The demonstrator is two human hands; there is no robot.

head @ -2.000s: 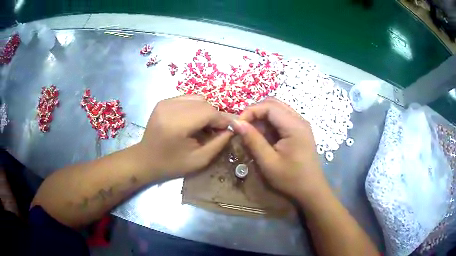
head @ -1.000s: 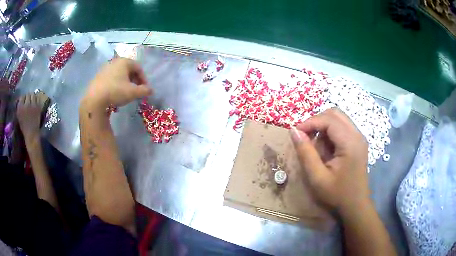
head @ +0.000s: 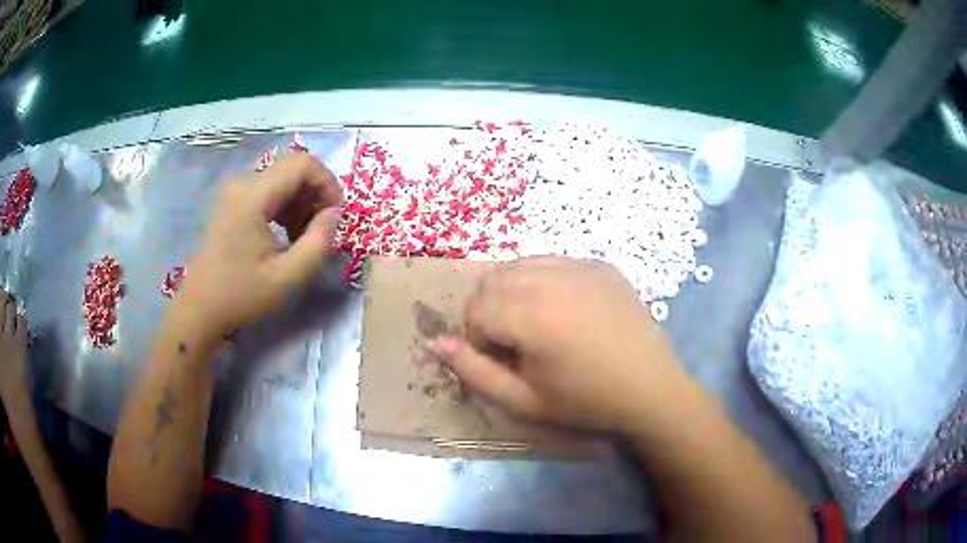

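Observation:
The large loose pile of small red-and-white parts (head: pixel 424 207) lies behind the brown cardboard pad (head: pixel 398 403), which has dark stains. My left hand (head: pixel 249 249) is at the pile's left edge, thumb and index finger bent towards each other; whether a part is between them cannot be told. My right hand (head: pixel 562 345) is over the pad, palm down, fingertips bent close to the stains; what it may hold is hidden. The round cap is not visible. White rings (head: pixel 626 212) are piled right of the red parts.
Smaller red-and-white heaps (head: pixel 103 302) lie at left. Thin sticks (head: pixel 477 444) lie at the pad's near edge. A translucent bottle or cup (head: pixel 721 164) stands at the far edge. A clear bag of rings (head: pixel 859 339) is at right. Another person's arm (head: pixel 32 424) shows at far left.
The view has shifted. My left hand has moved from above the left heaps to the large pile's left edge. My right hand has moved lower over the pad and covers the cap's place.

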